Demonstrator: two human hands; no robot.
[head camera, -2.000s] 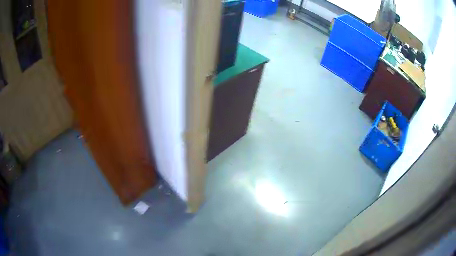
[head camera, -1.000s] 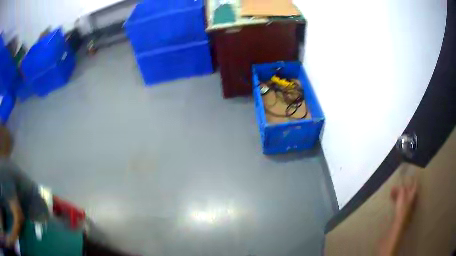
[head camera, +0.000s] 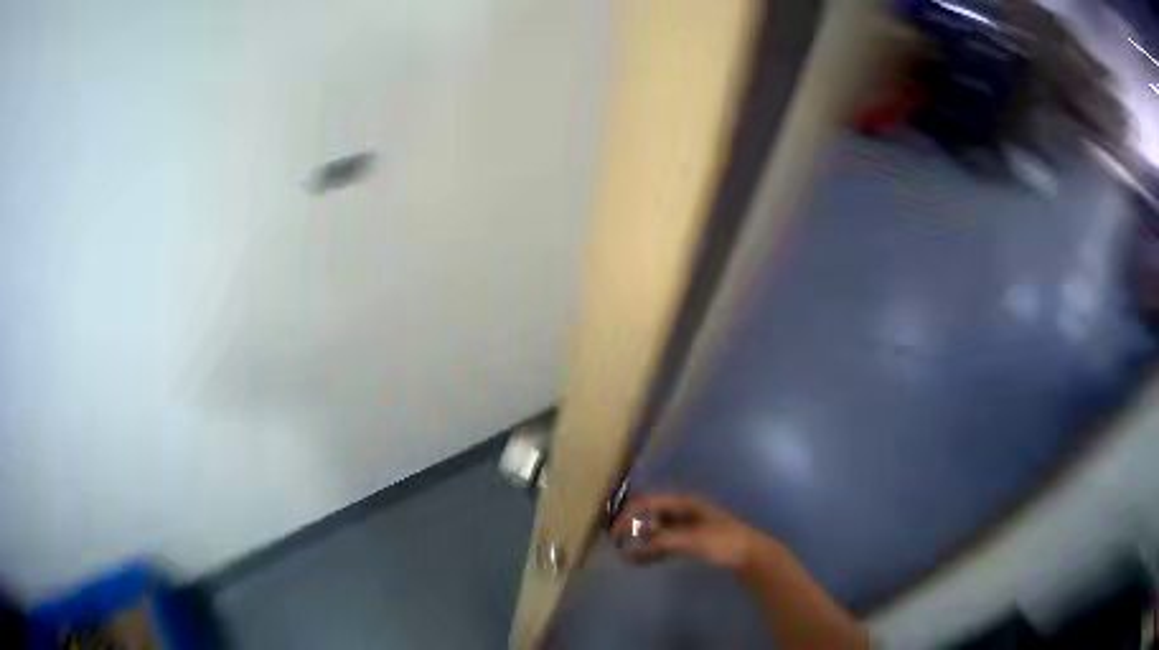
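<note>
The tan door [head camera: 655,216] stands edge-on near the middle of the view, with its dark band on the right side. A shiny metal door knob [head camera: 639,523] sticks out from that side, low on the visible edge. My right hand [head camera: 680,530] reaches in from the lower right, and its fingers are curled around the knob. The picture is blurred, so the exact finger contact is hard to see. A small round metal latch plate [head camera: 549,555] shows on the door's edge, and a pale knob [head camera: 522,455] on the far side. My left hand is not in view.
A white wall [head camera: 280,292] fills the left. A blue tote [head camera: 95,603] is cut off at the bottom left corner. Grey floor [head camera: 826,381] lies right of the door. Blurred dark and red things [head camera: 979,89] stand at the top right.
The view has swung right, from the workroom to the door's edge. My right hand, below the knob a second ago, is now around it. The blue tote has shifted to the bottom left corner.
</note>
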